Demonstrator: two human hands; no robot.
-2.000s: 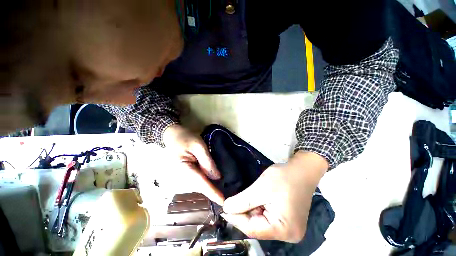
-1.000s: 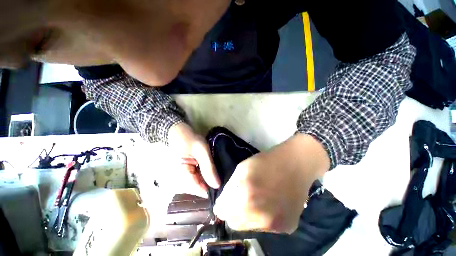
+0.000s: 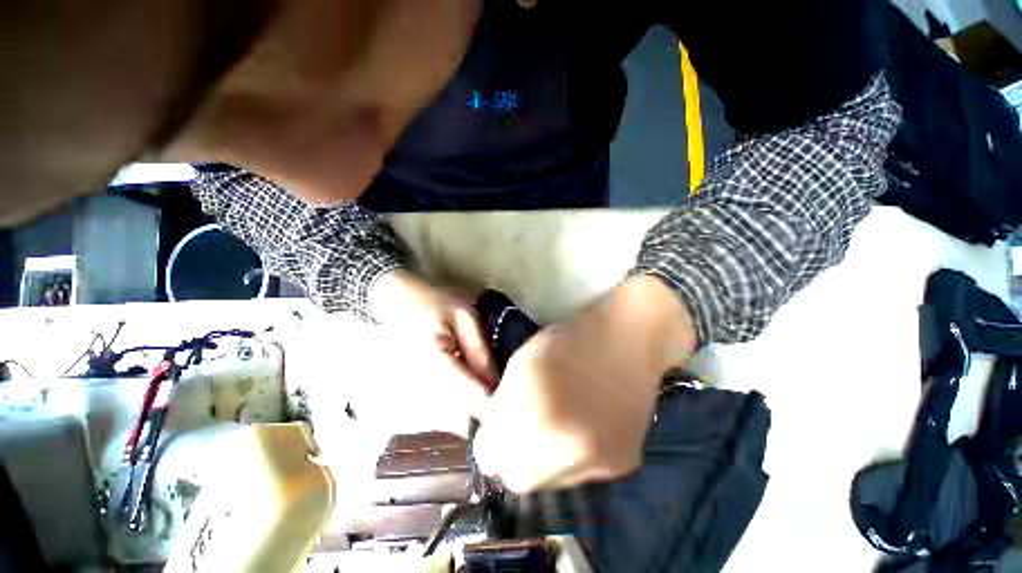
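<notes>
A part-sewn black fabric bag piece (image 3: 700, 476) lies bunched at lower centre, with a small part with pale edging showing between the hands. My left hand (image 3: 572, 397), in the right half of the view, is blurred and closed over the fabric beside the needle area; its fingertips are hidden. My right hand (image 3: 443, 325), left of it, pinches the fabric's near edge with thumb and fingers. The presser foot and needle area (image 3: 484, 504) shows as dark metal parts below my left hand, partly covered.
The cream machine head (image 3: 263, 492) is at lower left, with red-and-dark tools (image 3: 146, 431) beside it. Ridged bed plates (image 3: 420, 481) lie left of the needle. Black pieces with pale edging (image 3: 947, 448) lie far right on the white table (image 3: 807, 369). A yellow floor line (image 3: 691, 123) shows beyond.
My left hand first covered the needle area from above, then shifted slightly left. The fabric on the right has turned and spread into a blockier shape, and less shows between the hands.
</notes>
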